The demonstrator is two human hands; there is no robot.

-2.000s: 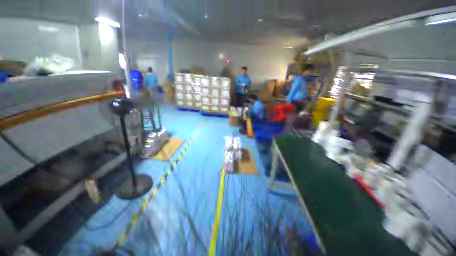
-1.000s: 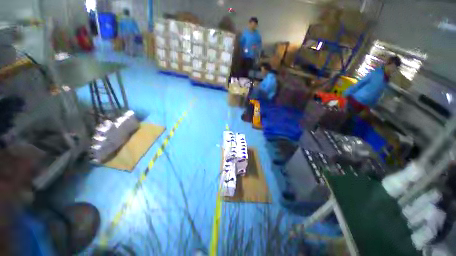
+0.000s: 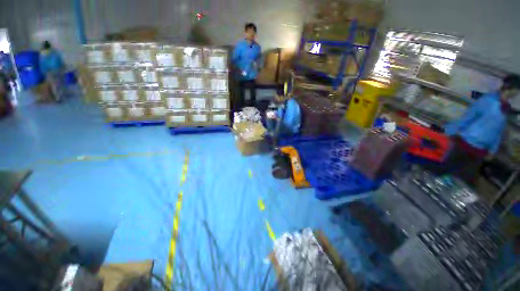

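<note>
Neither of my hands is in view. Nearest in front, a blurred stack of white and grey pieces [image 3: 308, 262] lies on a brown cardboard sheet [image 3: 337, 256] on the blue floor, cut off by the bottom edge. At the bottom left, another cardboard sheet [image 3: 128, 274] lies on the floor beside a greyish pile. An open brown carton [image 3: 251, 142] with white items on top stands on the floor farther ahead, near a crouching or seated person in blue [image 3: 291, 115].
A blue pallet [image 3: 333, 165] and an orange pallet truck [image 3: 297, 167] stand right of centre. Stacked trays [image 3: 439, 221] fill the right. Stacked cartons [image 3: 188, 85] stand behind on pallets. Other people in blue stand at the back and right. A table [image 3: 12, 185] is at left.
The view has moved forward along the floor. The floor stack, pallet truck and carton wall appear nearer. The green bench has left the picture on the right.
</note>
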